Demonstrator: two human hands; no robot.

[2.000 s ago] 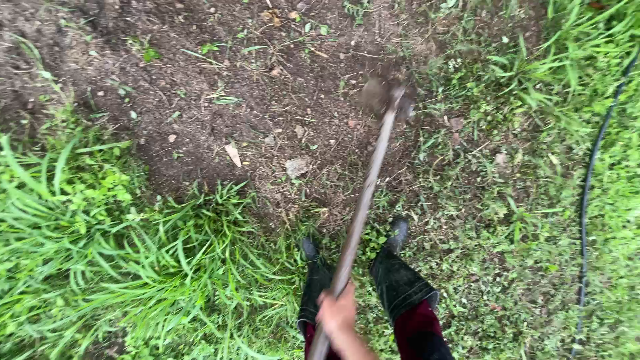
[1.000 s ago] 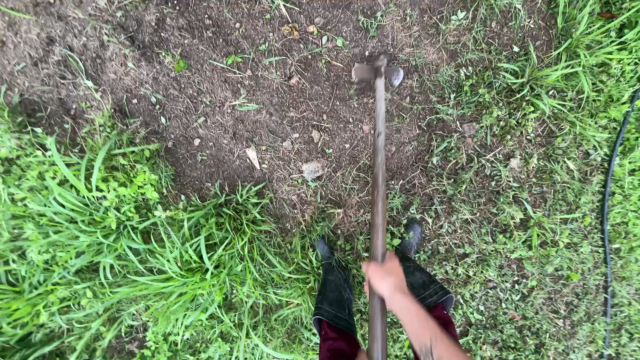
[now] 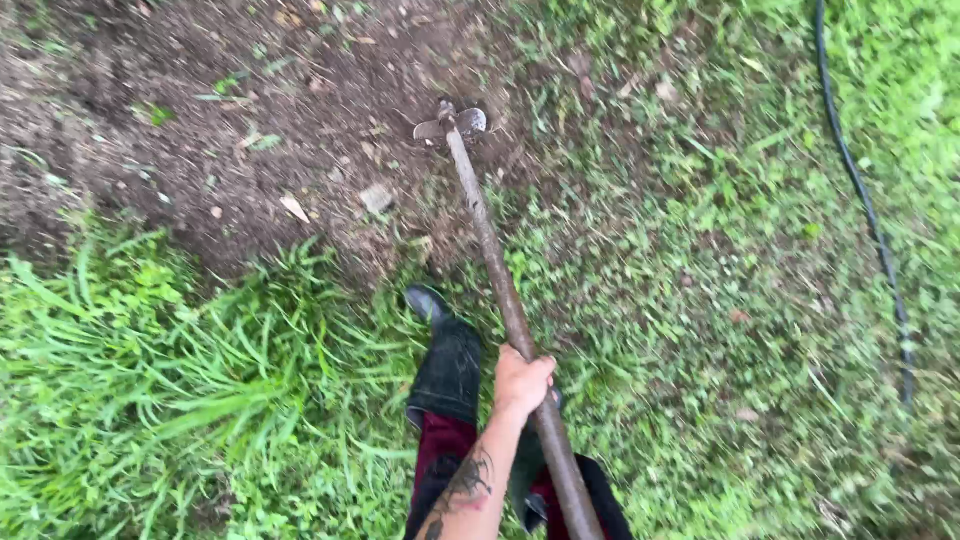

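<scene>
My left hand (image 3: 523,379) is closed around the long wooden handle of a hoe (image 3: 491,259), with its tattooed forearm coming up from the bottom on the left side of the handle. The handle slants from the lower right edge up to the metal hoe head (image 3: 471,121) at upper middle. That blade rests on or in the brown soil, its edge partly hidden by dirt. My right hand is out of view, as is the rear end of the handle.
A dark boot (image 3: 427,301) stands left of the handle; the other is mostly hidden behind it. Tall grass (image 3: 225,360) grows at left, low weeds at right. A black hose (image 3: 862,187) runs down the right side. A flat stone (image 3: 376,198) lies near the blade.
The forearm in view came from the right of the handle in both earlier frames; now one comes from the left. The handle has tilted, its lower end toward the right.
</scene>
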